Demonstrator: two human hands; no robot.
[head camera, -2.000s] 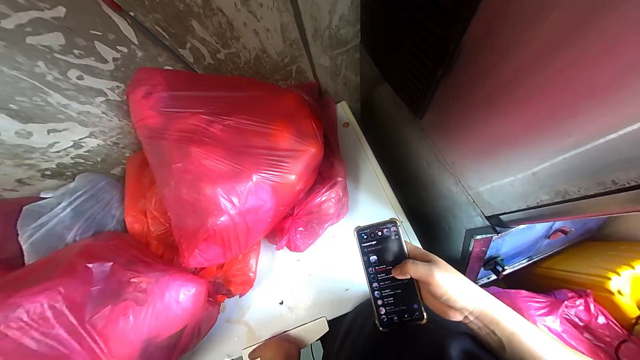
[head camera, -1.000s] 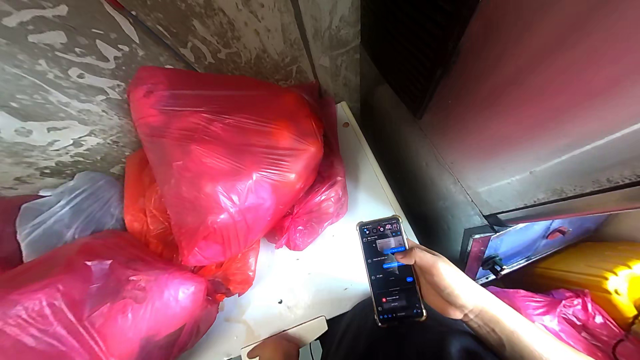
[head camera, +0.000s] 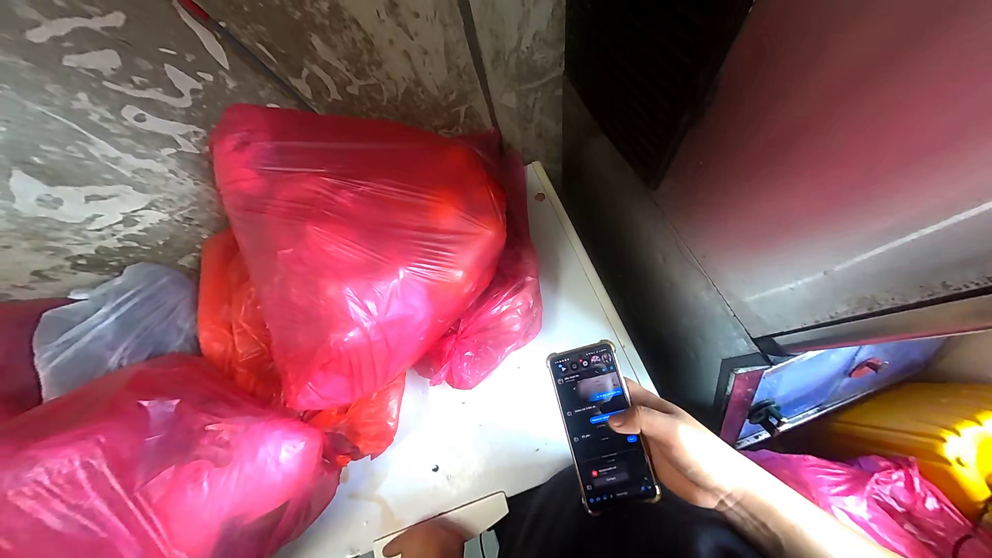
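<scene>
My right hand (head camera: 682, 449) holds a smartphone (head camera: 603, 430) in a clear case upright over my dark-clothed lap, its thumb on the lit screen, which shows a chat with blue bubbles. At the bottom edge of the view my left hand (head camera: 426, 540) is only partly seen, against a cream-coloured edge piece (head camera: 457, 523) of the white table; its fingers are mostly hidden. Left of the phone, a large filled pink plastic bag (head camera: 364, 248) rests on an orange bag (head camera: 232, 318) and a smaller pink bag (head camera: 496, 325) on the white tabletop (head camera: 480, 434).
Another pink bag (head camera: 170, 465) lies at the lower left, beside a whitish translucent bag (head camera: 120, 322). A stained grey wall (head camera: 372, 62) stands behind. To the right are a red and grey metal panel (head camera: 837, 178), a yellow container (head camera: 914, 434) and a pink plastic bag (head camera: 860, 496).
The phone's screen has gone from a list two seconds ago to a chat with blue bubbles. My right thumb has shifted slightly on it. The bags have not moved.
</scene>
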